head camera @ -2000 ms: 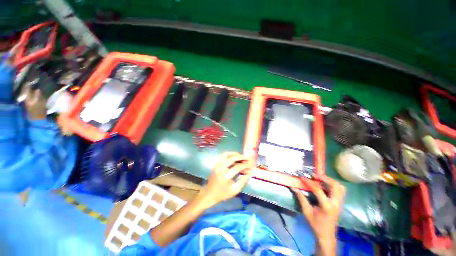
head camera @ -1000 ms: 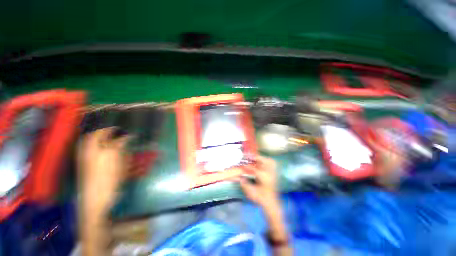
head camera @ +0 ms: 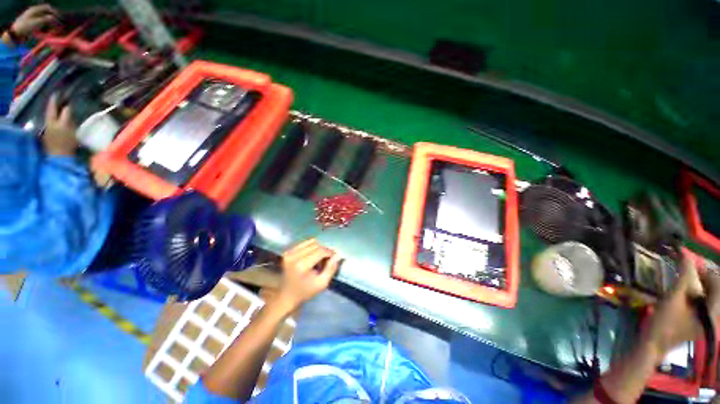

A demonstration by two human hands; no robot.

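Note:
An open tablet with a silver battery lies in an orange-red foam tray in front of me. My left hand is at the bench edge, left of the tray and not touching it. Its fingers are curled; I see nothing in them, but their inner side is hidden. My right hand is far right, by the yellowish box, blurred. A black handle or cord shows against it; its grip is unclear. A heap of small red parts lies left of the tray.
A stacked foam tray with another open tablet is at the left, behind a blue fan. A round whitish cup and black fume fan stand right of my tray. Three dark strips lie behind the red heap. Workers' arms show left.
My right hand has left the tray's near edge and moved far right. My left hand, over the dark strips one second ago, is back at the bench edge. The view has swung right and back.

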